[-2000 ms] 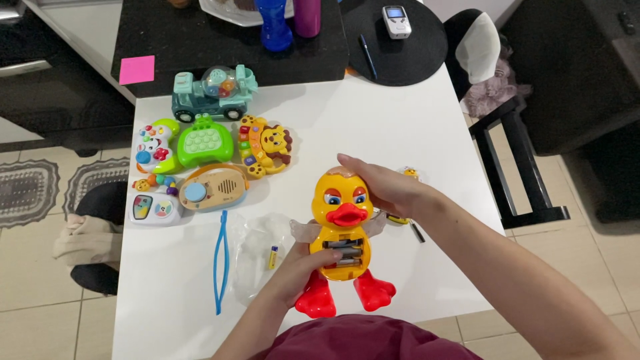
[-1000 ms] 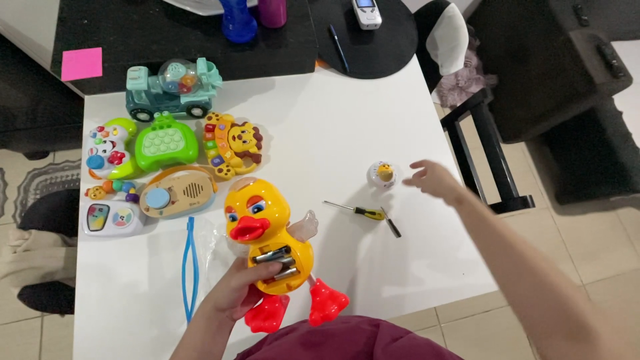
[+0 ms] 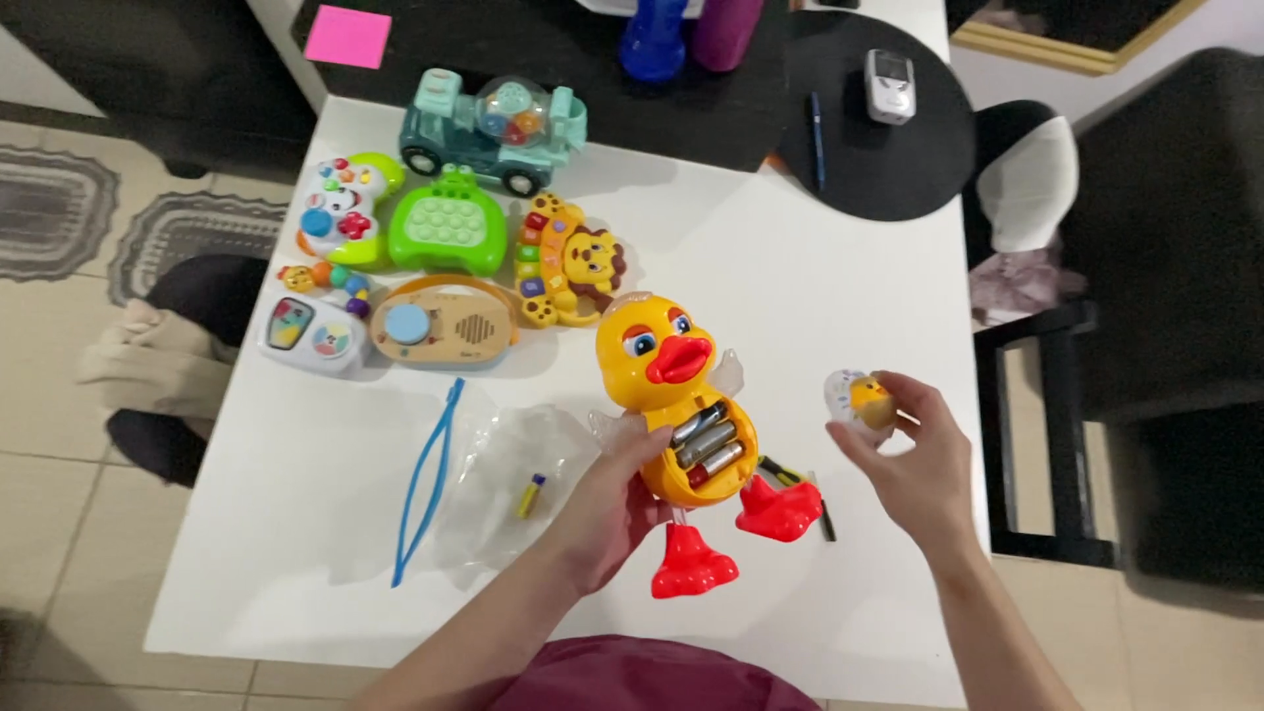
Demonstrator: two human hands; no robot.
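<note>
My left hand (image 3: pixel 617 504) holds a yellow plastic toy duck (image 3: pixel 642 370) by the side of its body, upright and tilted a little. In its uncovered belly compartment lie several batteries (image 3: pixel 706 444). Its red feet (image 3: pixel 693 565) hang below. To the right, my right hand (image 3: pixel 913 459) grips a small white and yellow piece with a chick on it (image 3: pixel 861 403), between thumb and fingers. A screwdriver with a yellow and black handle (image 3: pixel 783 472) lies partly hidden behind the duck's foot, beside a small dark stick-like thing (image 3: pixel 828 521).
A clear zip bag (image 3: pixel 474 504) with a blue slider edge and a small battery (image 3: pixel 531 496) lie left of the duck. Behind stand a toy truck (image 3: pixel 474 148), a green pop toy (image 3: pixel 449 232), a lion toy (image 3: pixel 568 262) and a wooden-look toy radio (image 3: pixel 444 326). A pen (image 3: pixel 818 143) lies on the round black mat.
My right hand, on the duck two seconds ago and beside the white and yellow chick piece one second ago, has now taken hold of that piece. The left hand still holds the duck.
</note>
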